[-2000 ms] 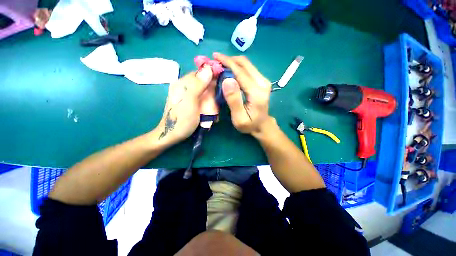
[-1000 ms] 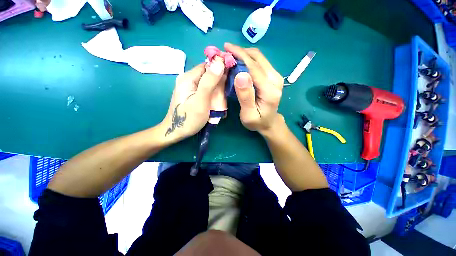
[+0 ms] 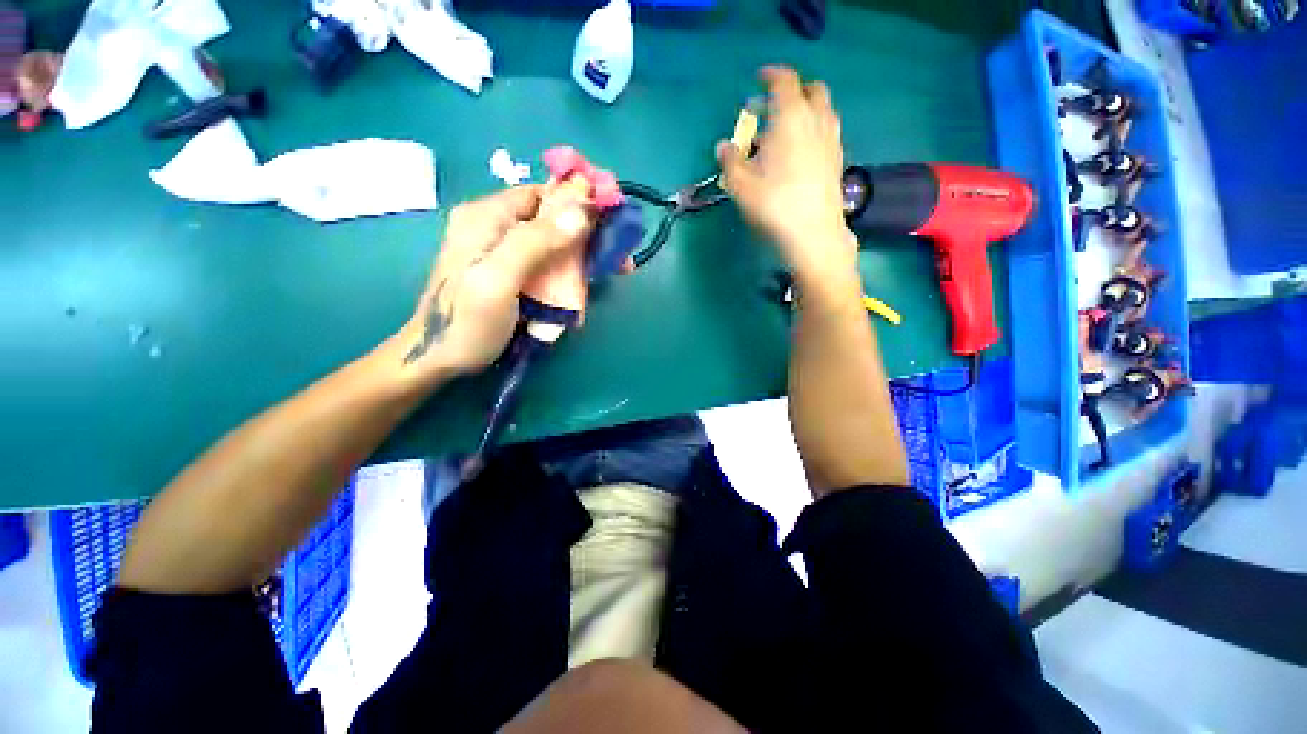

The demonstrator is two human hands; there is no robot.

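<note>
My left hand (image 3: pixel 495 265) holds a figure (image 3: pixel 566 273) with a pink-red top (image 3: pixel 581 175), a pale body and black legs hanging toward the bench edge. A dark blue-grey piece (image 3: pixel 616 240) is against its right side. My right hand (image 3: pixel 791 172) is off the figure, thumb and fingers apart, over a slim pale strip, perhaps a craft knife (image 3: pixel 744 131). Whether the fingertips touch it is unclear. Dark-handled pliers (image 3: pixel 690 198) lie between my hands. My right forearm mostly hides the yellow-handled side cutters (image 3: pixel 880 308).
A red heat gun (image 3: pixel 979 201) lies right of my right hand. Beyond it is a blue tray (image 3: pixel 1015 108) with a row of figures. A white glue bottle (image 3: pixel 605 53) stands out at the back. White tissues (image 3: pixel 354 179) and dark parts (image 3: pixel 208 115) lie left.
My right hand has left the figure and moved right, uncovering the dark-handled pliers. My left hand still holds the figure. The view has shifted, so the bench items appear farther left and higher.
</note>
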